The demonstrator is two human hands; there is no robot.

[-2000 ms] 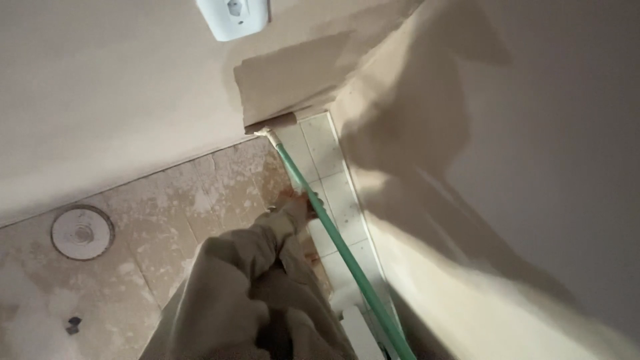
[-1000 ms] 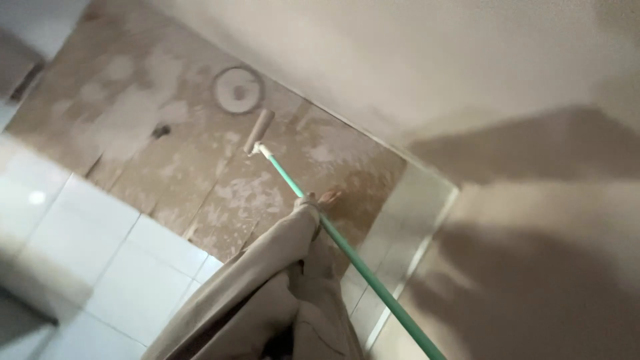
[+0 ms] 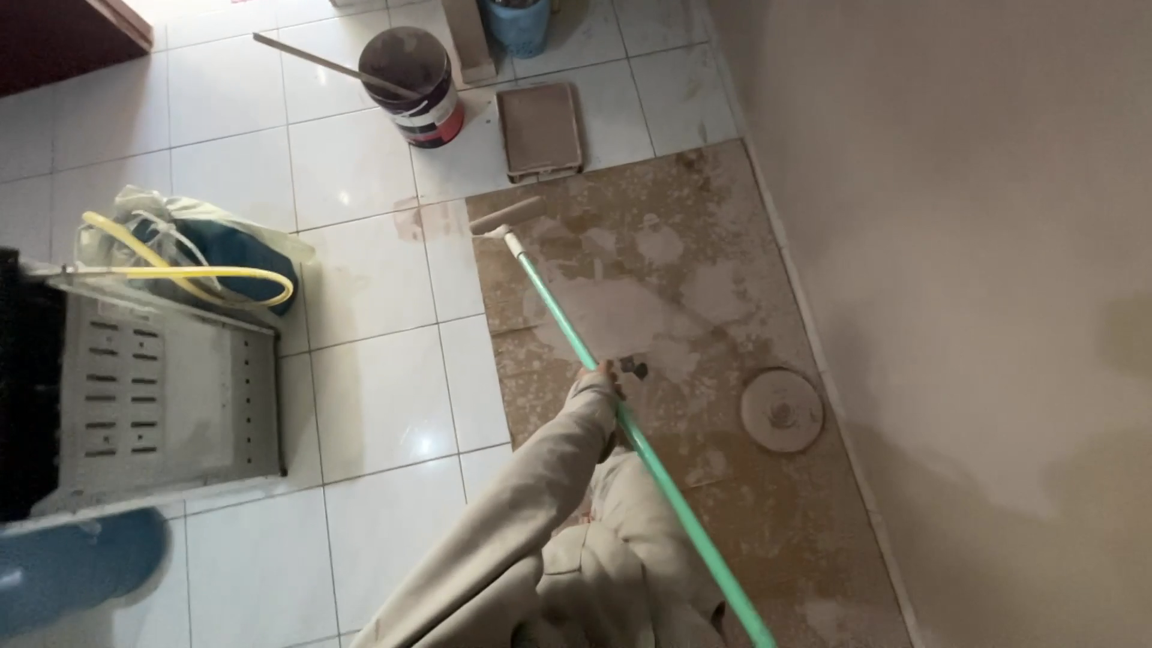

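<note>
My left hand [image 3: 605, 378] is closed around the green extension pole [image 3: 661, 477] of a paint roller. The pole runs from the bottom edge up to the roller [image 3: 506, 216], which is over the left edge of the brown, paint-blotched floor covering [image 3: 576, 333]. Just beyond the roller is a paint tray [image 3: 540, 130] coated in brownish paint. To its left stands a paint bucket [image 3: 409, 85] with a stick [image 3: 315, 61] leaning out. My right hand is outside the view.
A wall [image 3: 972, 270] rises on the right, with a round cover [image 3: 781, 409] in the floor beside it. White tiles [image 3: 373, 279] lie to the left. A grey metal-sided unit [image 3: 180, 396], a yellow hose [image 3: 207, 272] and a blue container [image 3: 517, 25] stand around.
The view has swung from the wall corner towards the tray and bucket. The roller has gone from the base of the wall, across the floor covering, to near the tray.
</note>
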